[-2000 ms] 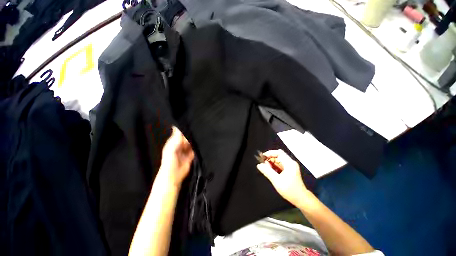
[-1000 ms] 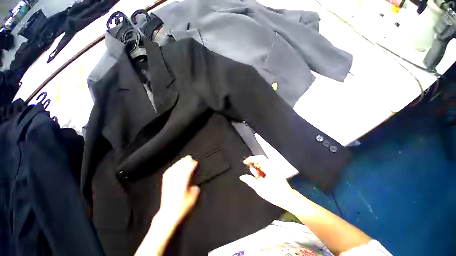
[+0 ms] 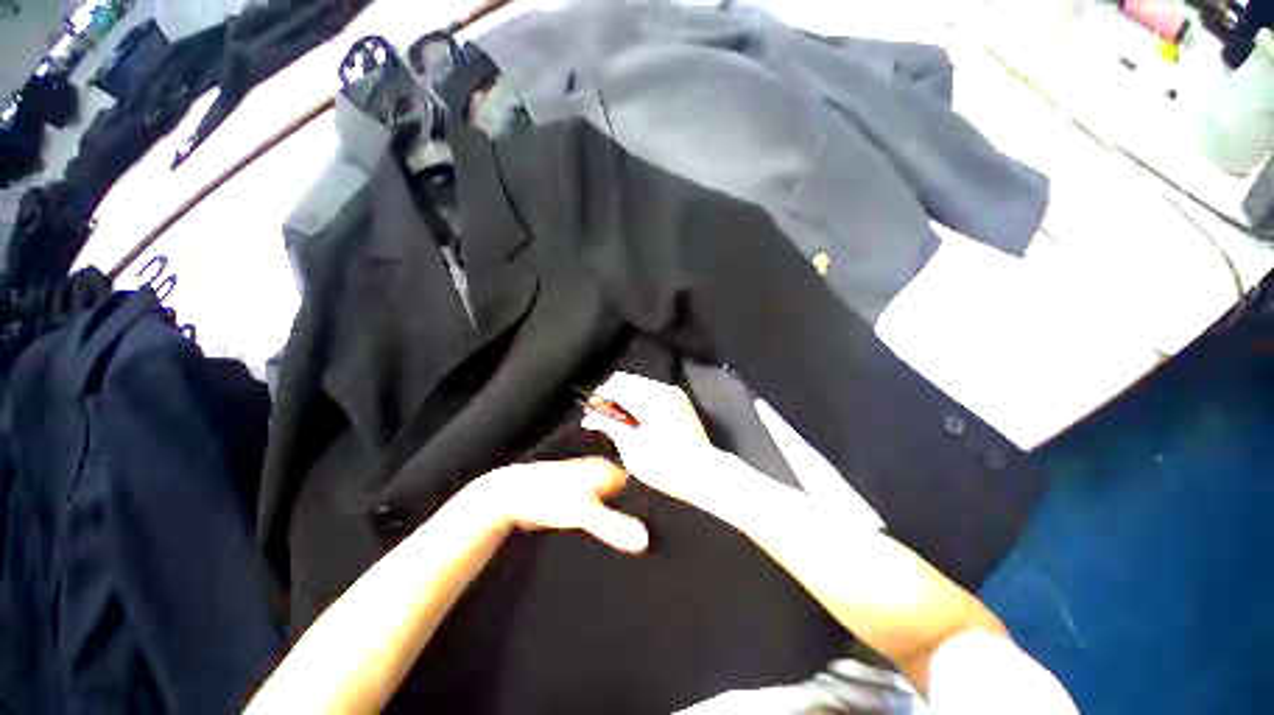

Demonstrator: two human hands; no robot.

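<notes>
A black suit jacket (image 3: 741,266) lies front up, with a front button (image 3: 390,518) at the left and small buttons on the cuff (image 3: 974,441) at the right. My left hand (image 3: 566,499) rests on the jacket's lower front, its thumb and fingers apart, over the pocket area. My right hand (image 3: 657,430) is just above it, closed around red thread snips (image 3: 612,412) whose thin tips point up and left over the cloth. Most of the snips are hidden in the palm. The hands hide much of the pocket.
Grey jackets (image 3: 741,105) lie beneath and behind the black one on the white table (image 3: 1006,328). Dark blue jackets (image 3: 154,461) are piled at the left, with hanger hooks showing. Dark garments lie at the upper left. Bottles and a cord are at the upper right. Blue floor (image 3: 1132,559) shows lower right.
The jacket front, earlier opened, now lies folded over. My right hand has moved left with the snips, close to my left hand. My left hand has moved right, its fingers now spread.
</notes>
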